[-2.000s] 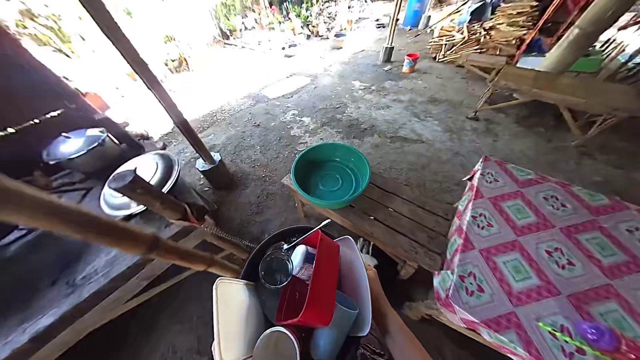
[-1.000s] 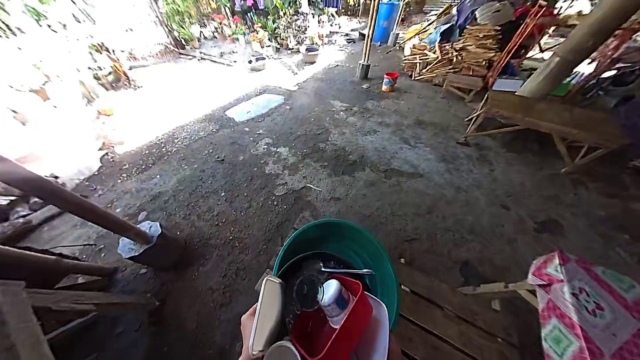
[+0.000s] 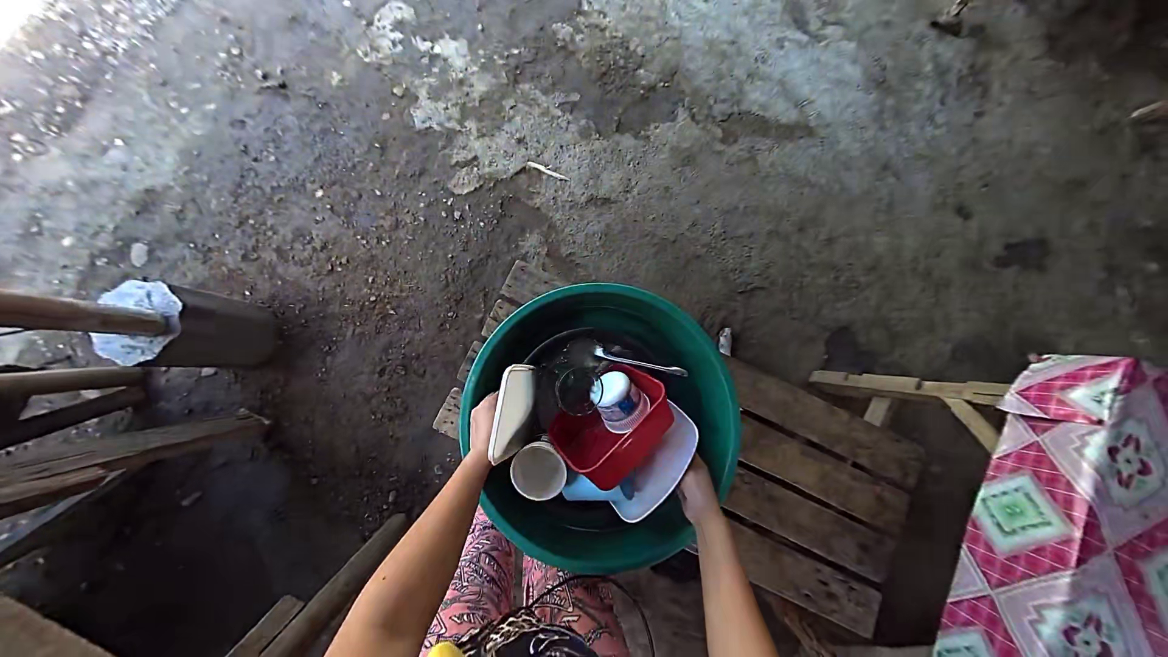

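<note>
A round green plastic basin (image 3: 593, 301) rests on a slatted wooden bench. Inside it is a dark round pan (image 3: 568, 345) full of dishes, with both my hands at its sides. My left hand (image 3: 482, 427) grips the left side, behind a cream plastic container (image 3: 513, 412). My right hand (image 3: 698, 490) is at the right side, beside a white dish (image 3: 664, 470); its fingers are partly hidden. Between them are a red plastic container (image 3: 598, 452), a white-capped bottle (image 3: 619, 394), a clear glass (image 3: 577, 392), a metal spoon (image 3: 643, 363), a cup (image 3: 538, 472) and a light blue item (image 3: 589, 490).
The slatted wooden bench (image 3: 821, 456) extends to the right under the basin. A table with a pink patterned cloth (image 3: 1049, 511) stands at the right. At the left are wooden poles (image 3: 82, 315) and a dark post base (image 3: 224, 327). Rough ground (image 3: 383, 228) lies ahead.
The dish-filled pan, outside the green basin two seconds ago, is now down inside it, my hands still at its sides. The view has tilted steeply downward.
</note>
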